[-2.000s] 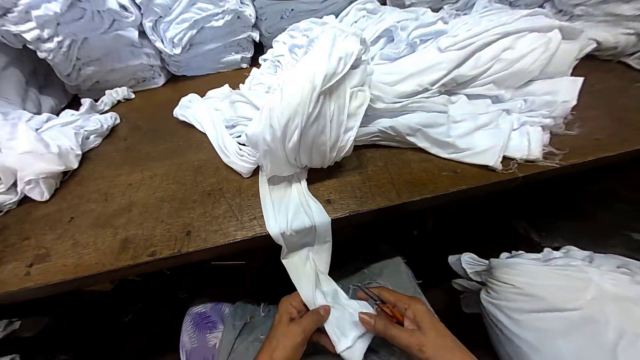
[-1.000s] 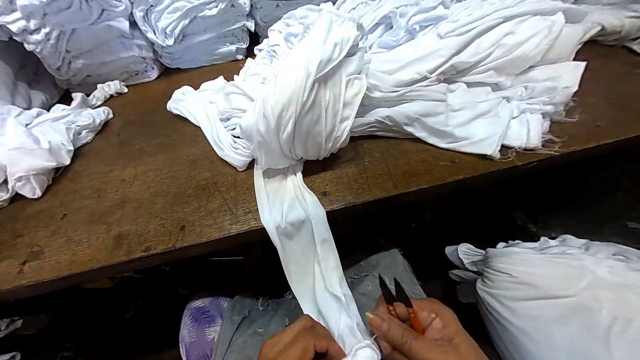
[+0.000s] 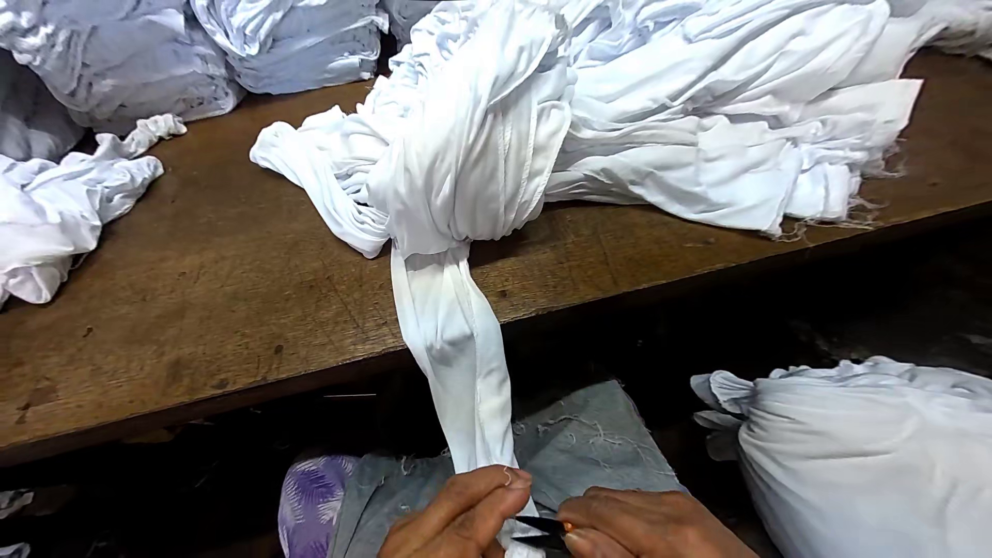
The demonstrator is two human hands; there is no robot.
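At the bottom centre my left hand [image 3: 465, 511] pinches the lower end of a long white fabric strip [image 3: 457, 356]. The strip hangs over the table edge from a large bunched heap of white cloth [image 3: 480, 132]. Just right of it, my right hand [image 3: 643, 523] grips thread snips [image 3: 542, 533] with dark blades and an orange part. The blades point left and lie at the strip's end, close to my left fingers. Whether they touch the fabric I cannot tell. The strip's tip is partly hidden by the hands.
A brown wooden table [image 3: 194, 287] crosses the view. Bundled white cloth [image 3: 294, 46] stands at its back left, with loose white cloth [image 3: 54, 209] at the left. A stuffed white bundle [image 3: 860, 449] is at the lower right. Grey cloth [image 3: 597, 442] covers the lap.
The snips have turned from blades pointing up to blades pointing left, against or near the strip's end. My left hand has moved up along the strip since a second ago.
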